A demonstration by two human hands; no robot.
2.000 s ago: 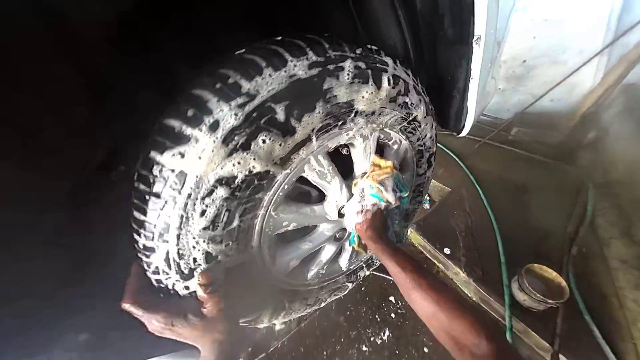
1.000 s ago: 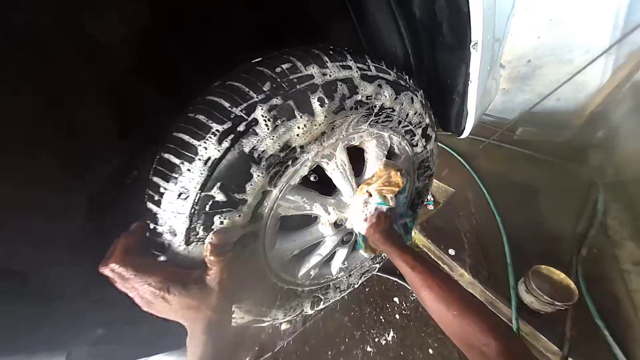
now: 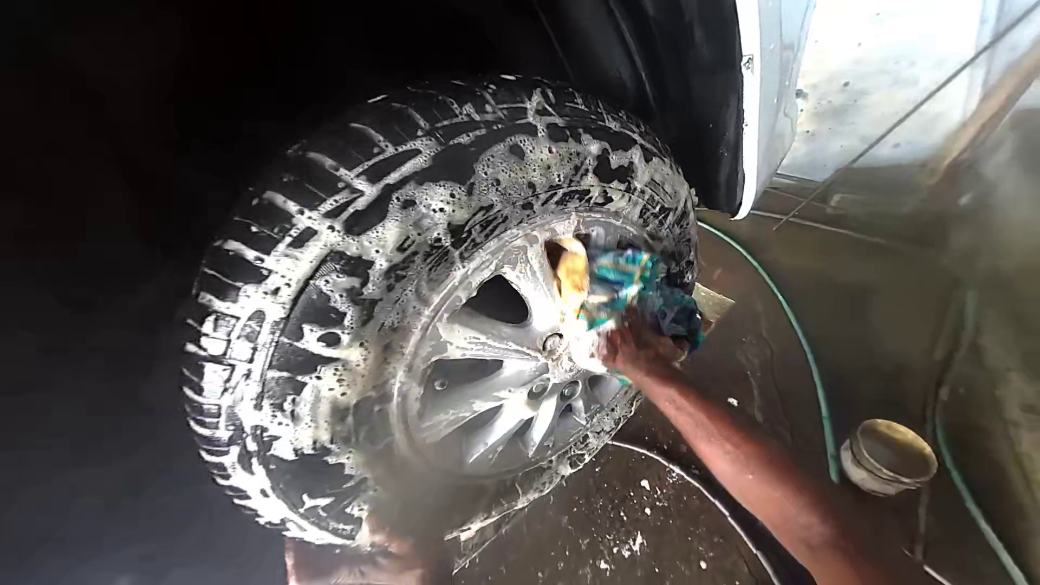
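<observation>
A car wheel with an alloy rim (image 3: 487,398) and a tire (image 3: 439,195) streaked with soap foam fills the middle of the view. My right hand (image 3: 642,345) grips a multicoloured wet cloth (image 3: 626,284) and presses it on the rim's spokes, right of the hub. The cloth is bunched, with a yellow-orange part at its left side. My left hand (image 3: 366,561) is at the tire's lower left edge, mostly cut off by the frame and blurred, so its fingers are hard to make out.
Above the wheel are the dark wheel arch liner (image 3: 682,97) and the white body edge (image 3: 749,106). A green hose (image 3: 792,317) runs over the wet floor at the right, near a small bucket (image 3: 890,457). A wooden piece (image 3: 713,307) lies behind the tire.
My left hand has gone lower, largely out of the frame. My right hand still works the cloth over the rim, and the cloth's shape has changed. Foam on the tread lies differently.
</observation>
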